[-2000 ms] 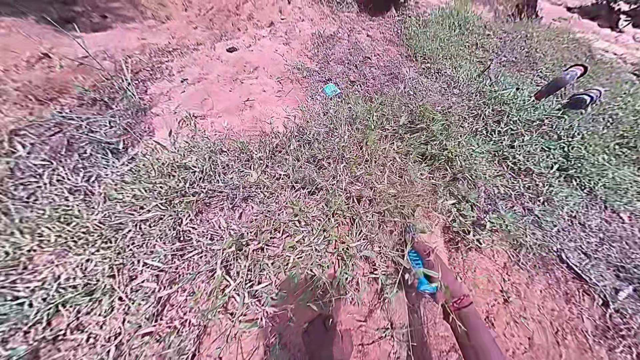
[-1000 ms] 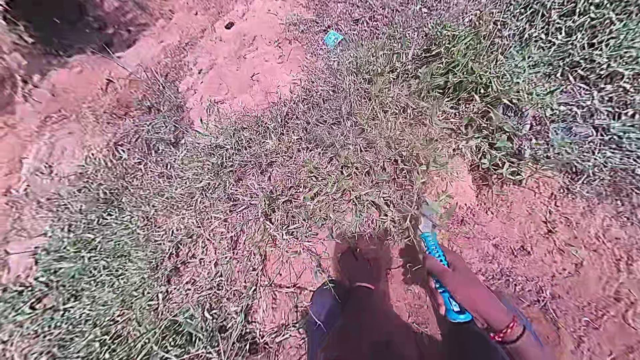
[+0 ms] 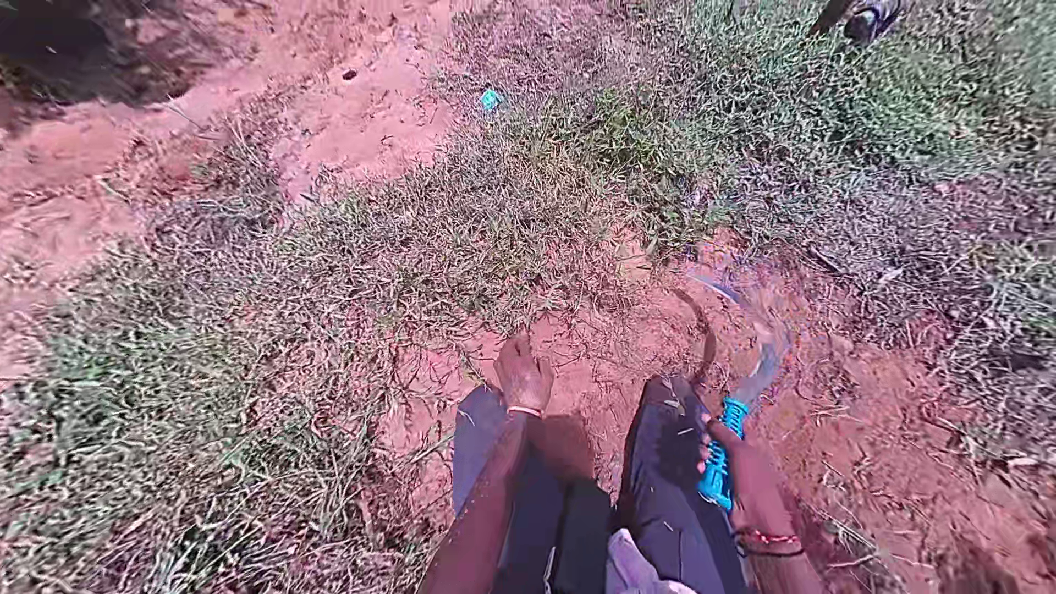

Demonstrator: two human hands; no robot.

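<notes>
My right hand [image 3: 742, 466] is closed around the blue ribbed handle of a sickle [image 3: 771, 355], beside my right knee. The sickle's curved metal blade arcs up and to the left over bare reddish soil, slightly blurred. My left hand [image 3: 524, 375], with a pale band at the wrist, reaches down in front of my left knee to the edge of the low grass [image 3: 495, 247]. Its fingertips touch the ground or the grass there; whether they hold any blades cannot be told. Dark trousers [image 3: 676, 511] cover my bent legs.
A small turquoise scrap [image 3: 491, 100] lies in the grass ahead. A small dark object [image 3: 350, 74] sits on the reddish soil farther left. Dark shade covers the upper left corner. Part of a shoe [image 3: 862, 25] shows at the upper right edge.
My left hand now shows near the grass edge between my knees. The sickle's long curved blade is in plain view, swung out right of the grass. Both knees now show.
</notes>
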